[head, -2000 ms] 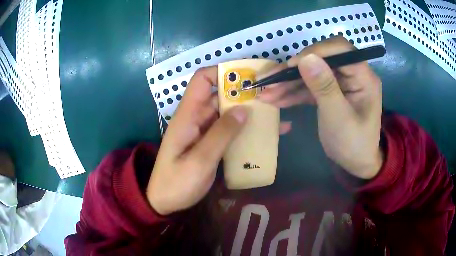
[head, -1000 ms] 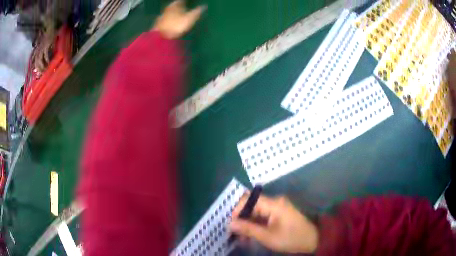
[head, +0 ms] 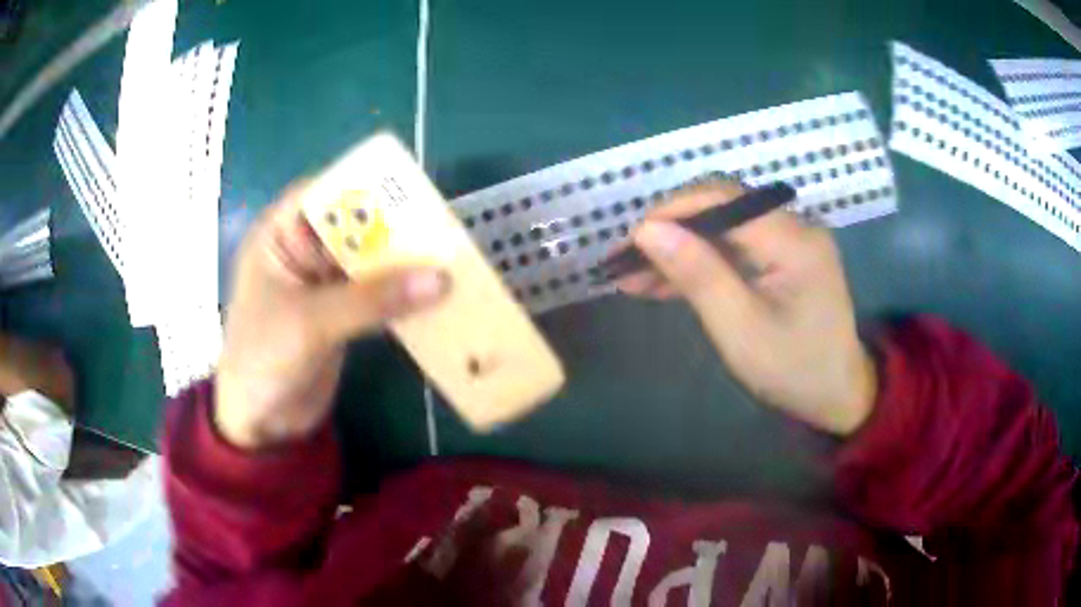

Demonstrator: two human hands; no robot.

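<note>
My left hand [head: 290,314] holds a cream phone back cover [head: 456,314], tilted, with its thumb across the face. The orange-yellow camera panel [head: 356,222] with dark holes is at the cover's upper left end. My right hand [head: 759,296] holds black tweezers [head: 735,216], pointing left over the white sticker sheet [head: 818,148]. The sheet has rows of dark dots and lies partly behind the cover and right hand. The tweezer tip is blurred; whether it holds a dot cannot be told.
Spare dotted sheets [head: 190,225] overlap at the left, and more spare sheets [head: 966,136] lie at the upper right. A thin pale line [head: 423,71] crosses the green surface. Part of another person in white [head: 77,504] shows at the lower left.
My left arm, stretched out far forward a second ago, is back in front of me with a cover in hand. The view has swung back to the sheet, and the tweezers are over it.
</note>
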